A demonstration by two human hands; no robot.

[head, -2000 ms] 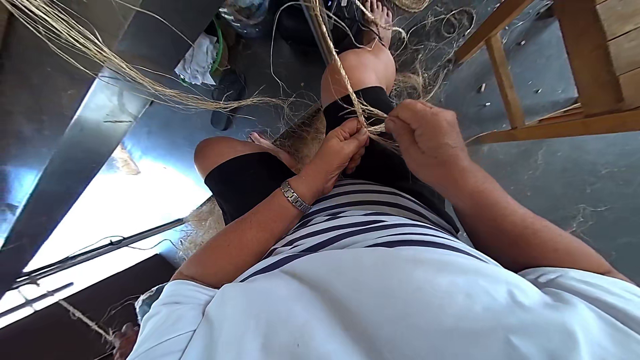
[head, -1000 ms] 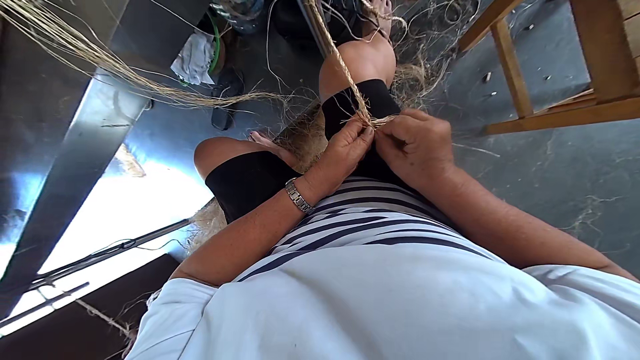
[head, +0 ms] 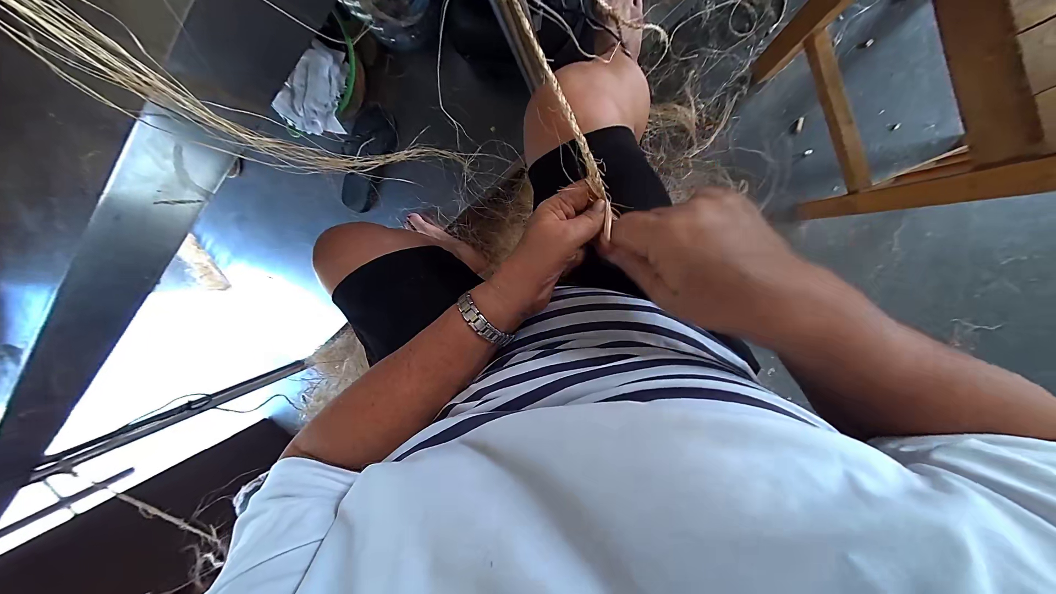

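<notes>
A braided cord of pale plant fiber (head: 569, 115) runs down from the top of the view over my thigh, beside a metal bar (head: 521, 45). My left hand (head: 557, 239), with a metal-link watch band at the wrist, pinches the cord's lower end between thumb and fingers. Close on its right, my right hand (head: 701, 247), slightly blurred, has its fingertips closed on the short strands at that end. The exact grip of the right fingertips is partly hidden. A bundle of long loose fibers (head: 206, 124) hangs at the upper left.
A wooden frame (head: 837, 115) stands at the right. Loose tangled fibers (head: 693, 124) lie on the floor beyond my knee. At the upper left are a white cloth (head: 313, 87) by a green rim and a dark sandal (head: 367, 153). A metal beam (head: 124, 239) slants down the left side.
The right hand was to the right of the cord's end, came in close to the left hand, and is now turned more over the strands. The left hand keeps its pinch on the cord.
</notes>
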